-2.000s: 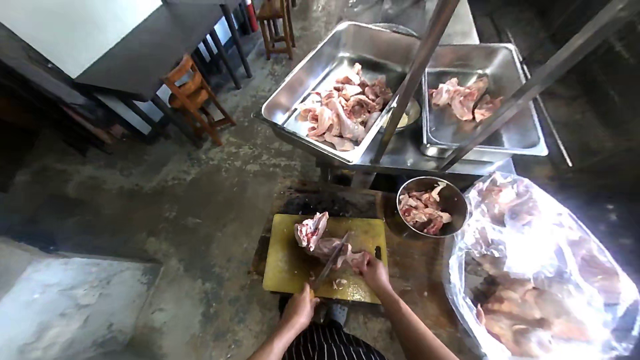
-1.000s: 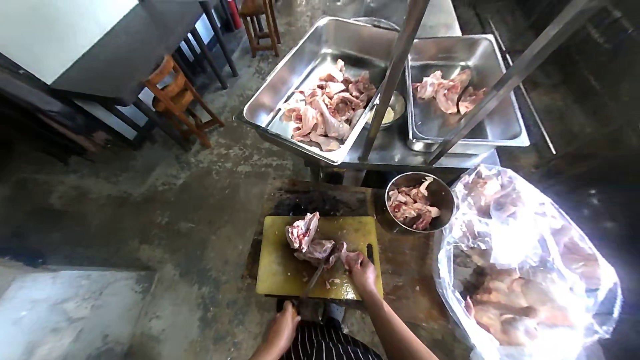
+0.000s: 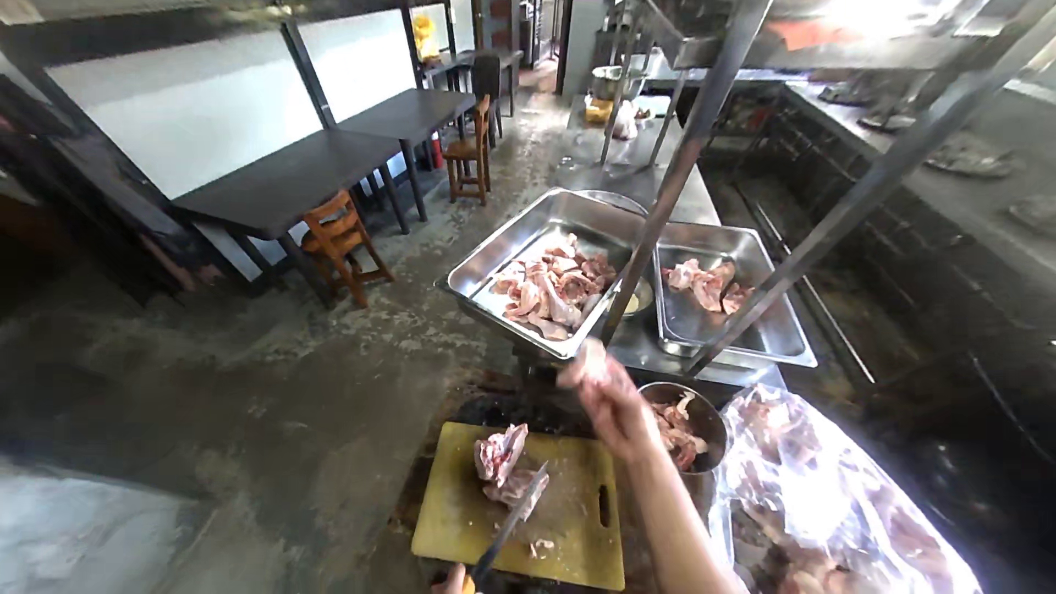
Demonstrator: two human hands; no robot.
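My left hand [image 3: 452, 581], partly cut off at the bottom edge, grips a knife [image 3: 510, 521] whose blade lies over the yellow cutting board [image 3: 577, 549]. Raw meat on the bone [image 3: 501, 454] rests on the board, touching the blade. My right hand [image 3: 612, 406] is raised beyond the board, holding a blurred piece of raw meat [image 3: 591, 363] near the front corner of the large steel pan [image 3: 487, 256]. That pan holds several cut raw pieces [image 3: 549, 289]. A steel bowl of raw pieces [image 3: 723, 450] stands beside my right forearm.
A second steel pan [image 3: 792, 318] with a few pieces stands to the right. Slanted metal posts [image 3: 689, 157] rise in front of the pans. A clear plastic bag of raw meat [image 3: 858, 495] lies at the lower right. Dark tables [image 3: 305, 177] and wooden chairs [image 3: 342, 239] stand at the left.
My right hand has lifted from the board toward the large pan with a piece of meat. The knife stays in my left hand over the board. The view has tilted upward.
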